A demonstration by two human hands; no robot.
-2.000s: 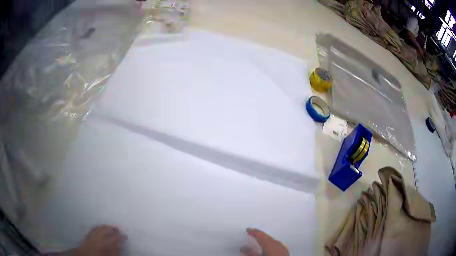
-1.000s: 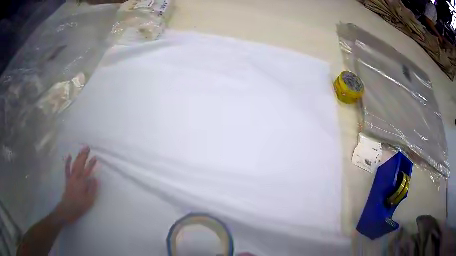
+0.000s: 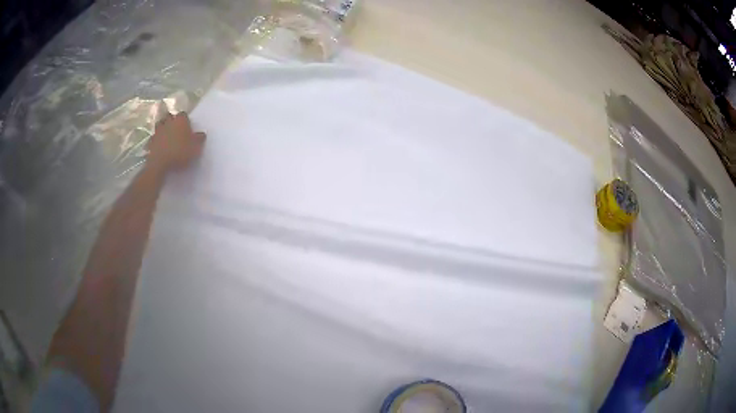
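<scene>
White interleaving sheets (image 3: 387,169) lie spread in front of me, with a long crease running across them from the left to the right edge. My left hand (image 3: 177,143) is at the sheets' upper left edge, beside the clear bags; its fingers are bent and blurred, and I cannot tell if they grip anything. The blue tape roll (image 3: 424,397) lies on the sheets at the bottom edge of the picture, partly cut off. My right hand is not in view.
The polybag stack (image 3: 81,161) is at the left. A clear packet (image 3: 294,32) is at the far edge. At the right are the yellow tape roll (image 3: 617,206), a label card (image 3: 625,311), the blue tape dispenser (image 3: 646,367) and a flat clear bag (image 3: 678,218). Beige bags (image 3: 674,68) lie beyond.
My left hand has moved up and forward along the sheets' left edge. The blue roll, earlier beside the yellow roll, is now on the sheets. The view has shifted; my right hand has left it.
</scene>
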